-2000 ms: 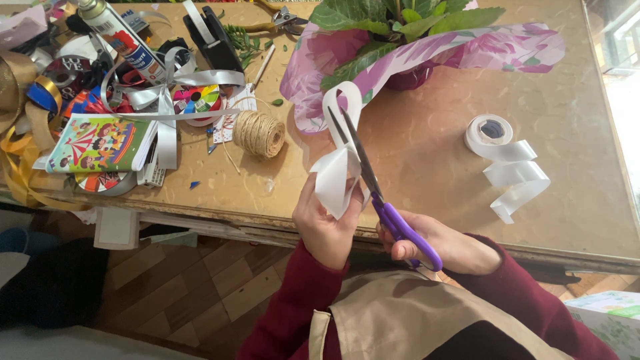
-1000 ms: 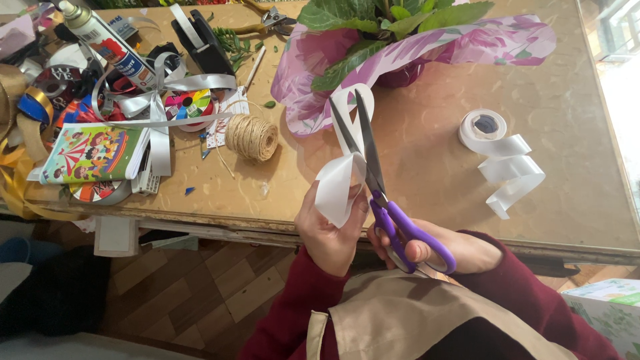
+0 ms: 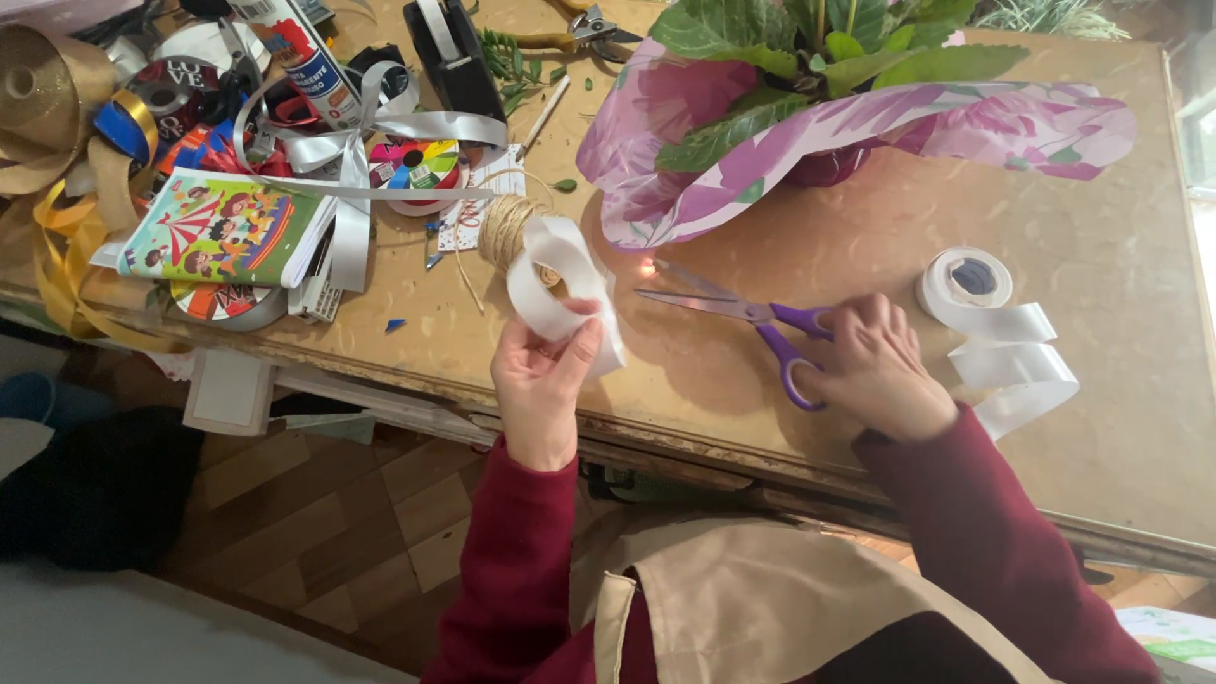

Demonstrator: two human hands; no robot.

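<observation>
Looped white satin ribbon [image 3: 560, 275] is pinched between the thumb and fingers of my left hand [image 3: 546, 380], raised over the table's front edge. My right hand [image 3: 874, 366] is at the purple handles of a pair of scissors [image 3: 750, 309], whose blades are apart and point left; whether the fingers still grip the handles cannot be told. Just right of that hand lies a roll of white ribbon [image 3: 967, 285] with its loose end curling toward the front. Behind the scissors stands a leafy potted plant [image 3: 817, 57] in pink floral wrapping [image 3: 722, 180].
A ball of twine [image 3: 513, 228] sits behind the left hand. Ribbon rolls, a spray can [image 3: 304, 62], a tape dispenser [image 3: 456, 57] and an illustrated booklet [image 3: 228, 223] crowd the table's left part. Pruning shears [image 3: 579, 36] lie at the back.
The scissors and my right hand have moved right, away from the ribbon, toward the white roll. My left hand has moved left with the ribbon, which the blades were around before.
</observation>
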